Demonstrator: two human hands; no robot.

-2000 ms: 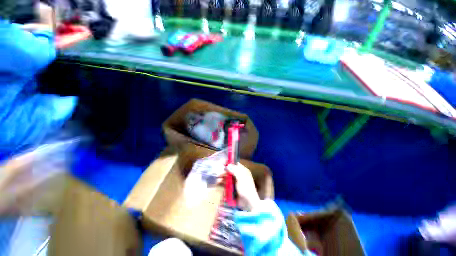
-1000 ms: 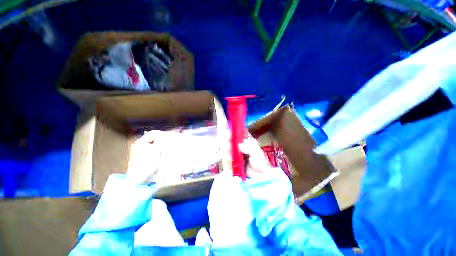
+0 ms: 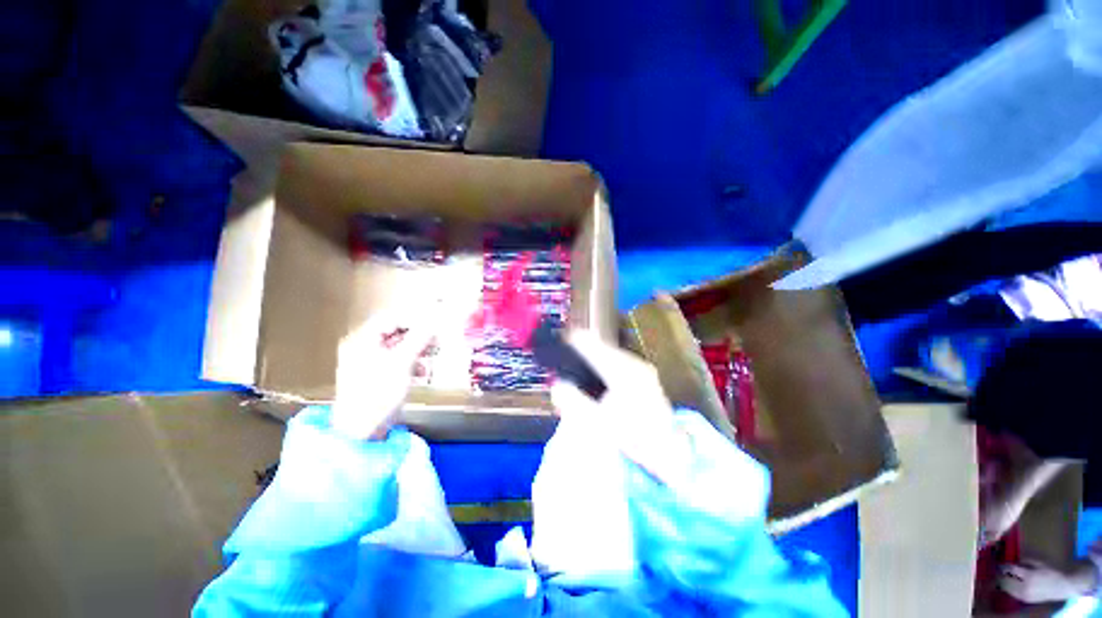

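Observation:
My left hand (image 3: 377,374) holds a clear poly bag (image 3: 445,302), overexposed and blurred, over the packing carton (image 3: 320,175). My right hand (image 3: 614,392) is shut on a hand pump (image 3: 566,356), its black part at the fingers and its blurred red end pointing toward the bag. Whether the red end is inside the bag is unclear. Below, bagged pumps (image 3: 526,368) lie side by side in columns in the packing carton, black with red ends.
A supply carton (image 3: 804,398) with red pumps stands right. A carton (image 3: 508,73) with crumpled plastic stands beyond. A cardboard panel (image 3: 109,495) is lower left. A co-worker's pale sleeve (image 3: 955,145) reaches in upper right; another person's hands (image 3: 1027,579) are lower right.
The view has shifted, showing more of the packing carton's inside. My right hand has tilted the pump from upright toward the bag in my left hand. Another person's hands now show lower right.

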